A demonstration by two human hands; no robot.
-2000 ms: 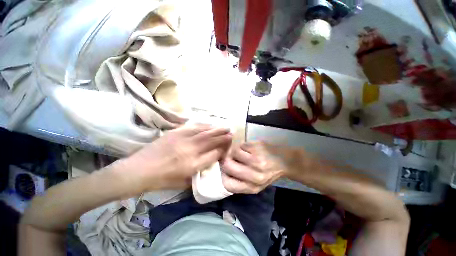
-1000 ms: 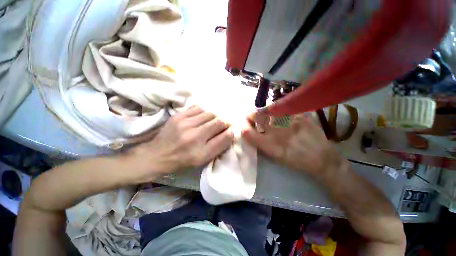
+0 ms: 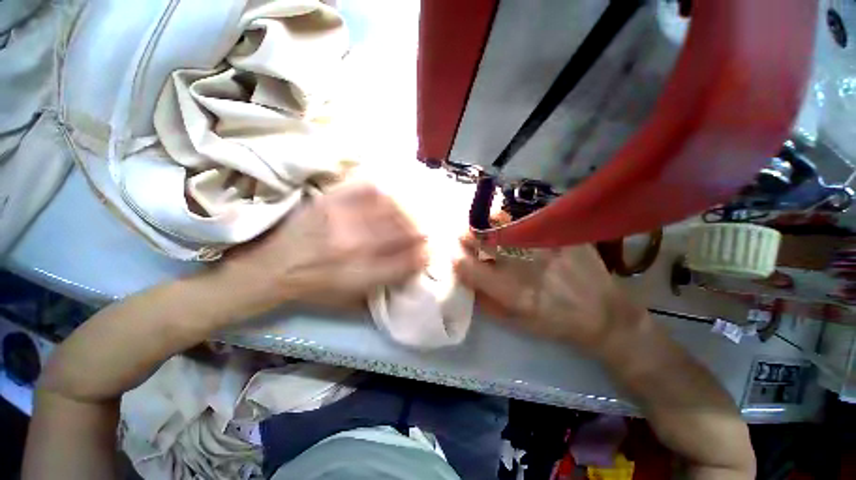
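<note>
The beige garment (image 3: 235,122) lies crumpled on the table left of the needle area. A folded end of it (image 3: 424,314) loops toward me between my hands. My left hand (image 3: 352,239) is bare, blurred, and holds the cloth at the left of this end. My right hand (image 3: 540,281) is bare, with its fingertips at the cloth's right side by the needle area. The sewing machine head (image 3: 554,84) with its red curved bar (image 3: 732,141) looms above my right hand. The presser foot and needle are lost in lamp glare and behind the head.
A cream ribbed dial (image 3: 734,250) stands at the right. An amber scissor loop (image 3: 640,249) shows partly behind the red bar. The speckled table edge (image 3: 450,375) runs across in front of me. More beige cloth (image 3: 188,422) hangs below it by my lap.
Since the previous frame, the folded cloth end has moved up, away from me, and looks shorter. My view has shifted slightly. Earlier, my right hand moved from the cloth's near end up to the needle area.
</note>
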